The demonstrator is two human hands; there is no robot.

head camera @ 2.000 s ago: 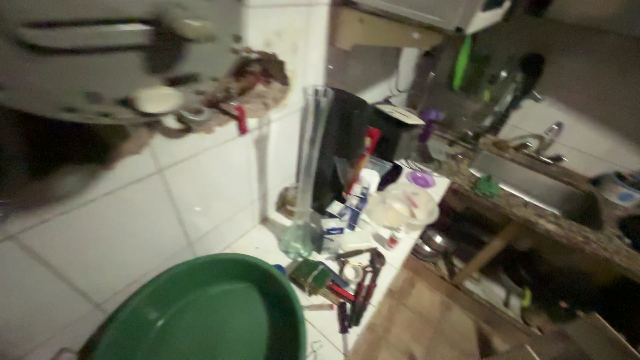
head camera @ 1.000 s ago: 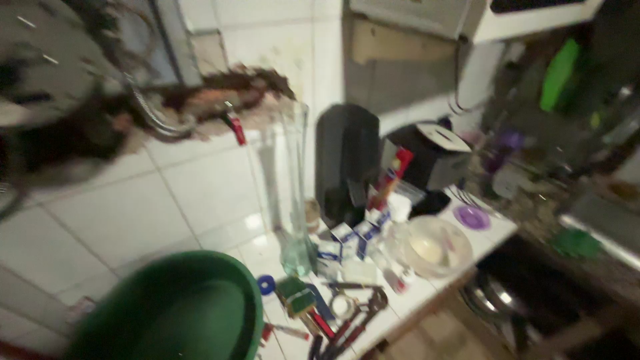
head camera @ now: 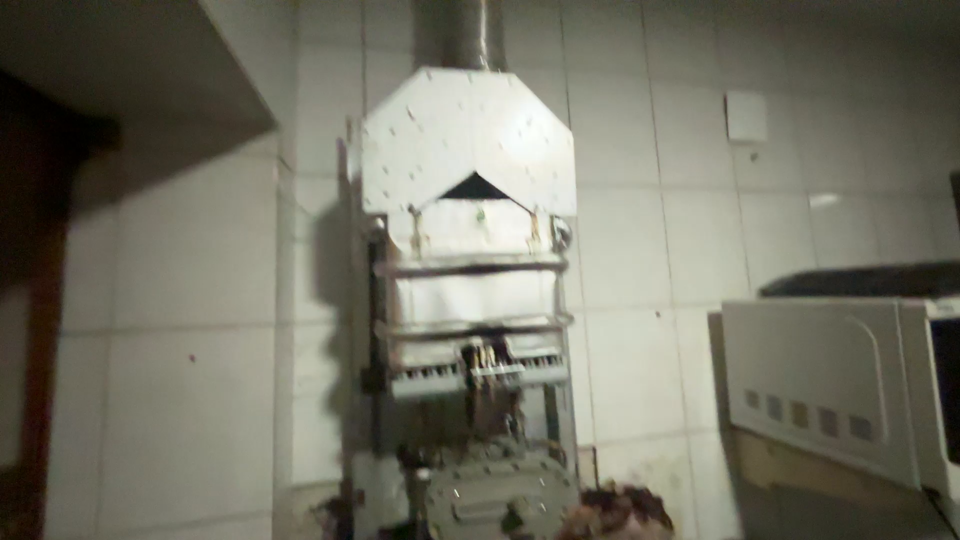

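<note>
Neither my left hand nor my right hand shows in the head view. In the middle, an uncovered gas water heater [head camera: 480,300] is fixed to a white tiled wall. At its top sits a white metal hood [head camera: 469,142], with a metal flue pipe [head camera: 459,34] rising from it. Lower down are the burner assembly [head camera: 480,375] and a round-cornered grey metal housing [head camera: 501,499]. Beside the housing, the wall has a broken-out hole [head camera: 626,514] with rough masonry. The picture is slightly blurred.
A white microwave oven [head camera: 817,390] juts in at the right. A small white cover plate [head camera: 747,117] is on the upper right wall. At the upper left, a dark overhanging surface [head camera: 150,67] reaches toward the heater.
The view has swung up to the heater. The green tub, the counter with tools and the sink area, seen before, are out of view.
</note>
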